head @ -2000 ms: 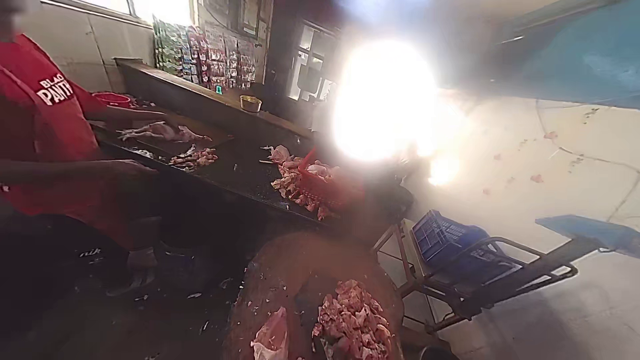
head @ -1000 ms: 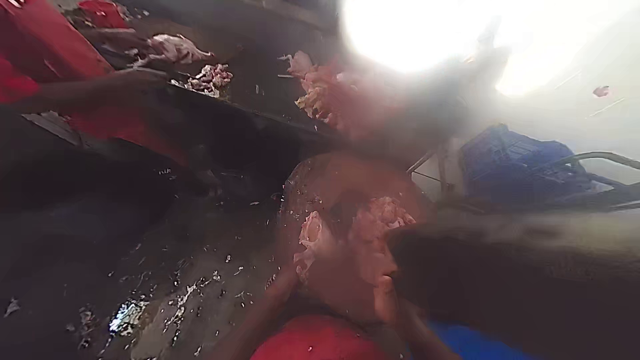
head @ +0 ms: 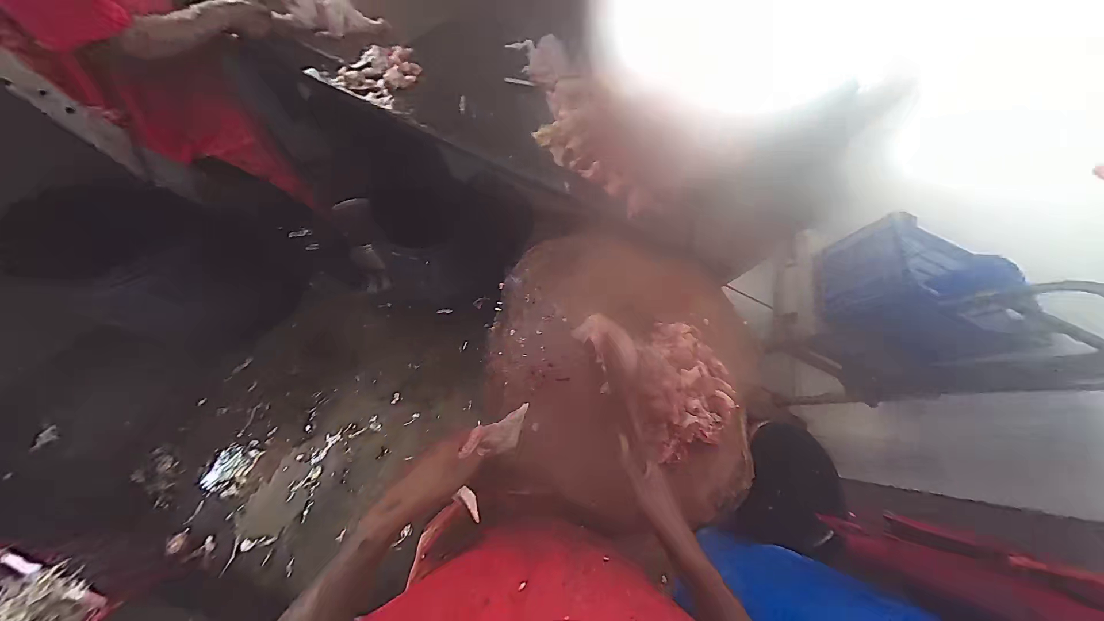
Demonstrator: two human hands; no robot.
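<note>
Raw cut meat (head: 690, 392) lies in a pile on the right part of a round wooden chopping block (head: 569, 267). My left hand (head: 470, 453) is at the block's near left edge, shut on a pale piece of raw meat (head: 502, 434) whose tip points up and right. My right hand (head: 636, 453) reaches over the block beside the pile's left edge. A pinkish, long shape (head: 611, 345) extends beyond it; blur hides whether this is meat and how the fingers are set.
Beyond the block runs a dark counter (head: 466, 129) with more raw meat (head: 586, 129) on it. A person's arm (head: 194, 26) reaches over its left part. A blue plastic crate (head: 897, 285) on a metal frame stands right. Scraps litter the wet floor (head: 285, 500).
The view has tilted down. My left hand has come off the block's surface to its near left edge with a piece of meat. The piece at the block's left is no longer there.
</note>
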